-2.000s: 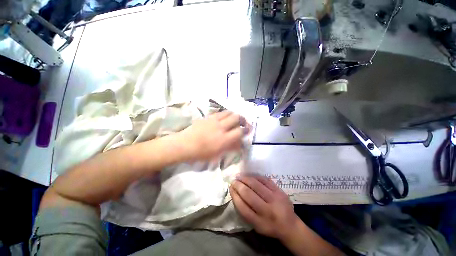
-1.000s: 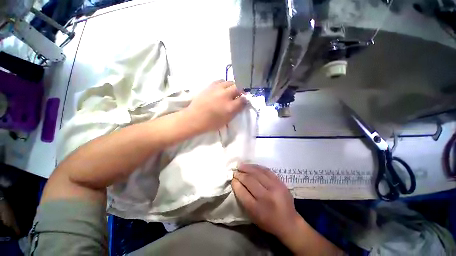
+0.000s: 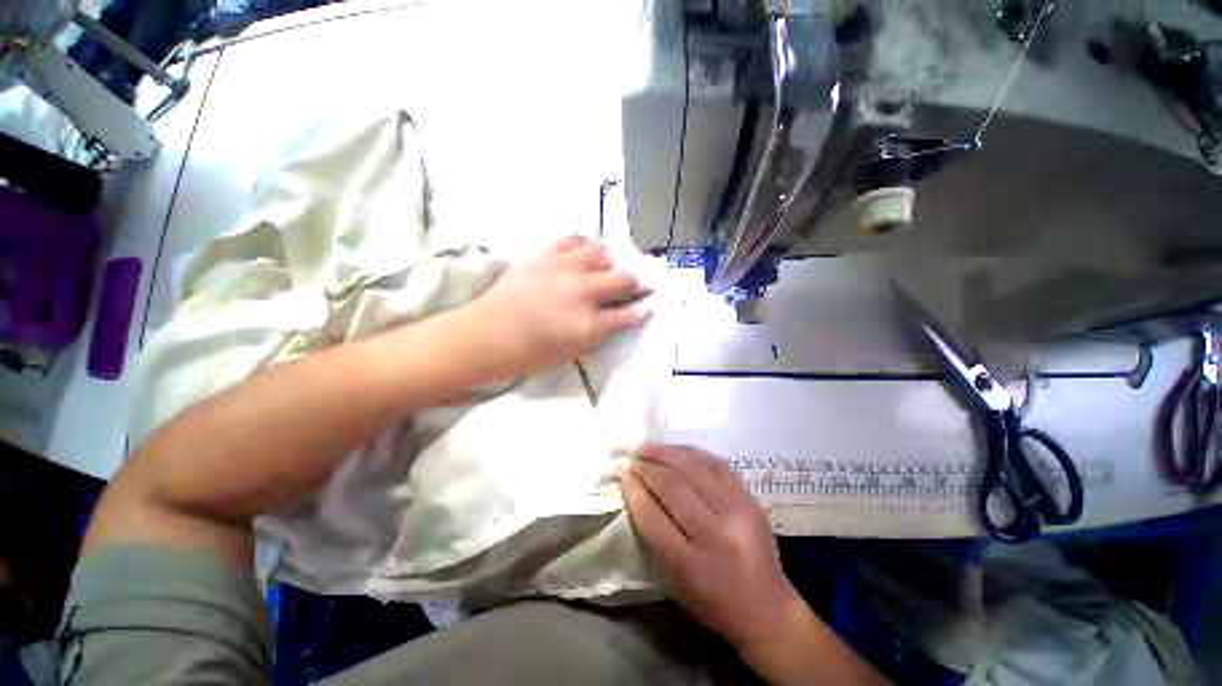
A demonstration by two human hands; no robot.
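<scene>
A crumpled beige garment (image 3: pixel 496 469) lies left of the needle area and hangs over the table's front edge toward my lap. My left hand (image 3: pixel 570 302) lies on the cloth just left of the presser foot (image 3: pixel 690 265), fingertips at the cloth's edge. My right hand (image 3: pixel 704 523) pinches the cloth's right edge between thumb and fingers at the front of the table. The sewing machine head (image 3: pixel 831 174) stands over the right side. Glare hides the needle and the seam beside it.
Black-handled shears (image 3: pixel 1008 442) lie right of the needle, with dark red scissors (image 3: pixel 1190 416) farther right. A ruler scale (image 3: pixel 858 480) runs along the front edge. A purple flat piece (image 3: pixel 115 318) and a purple device (image 3: pixel 43 268) lie at the left. Pale cloth (image 3: pixel 1072 623) is below the table.
My left hand has moved up toward the presser foot since the earliest frame. The cloth's right edge now lies straighter between my hands. My right hand keeps its pinch. The view has shifted slightly.
</scene>
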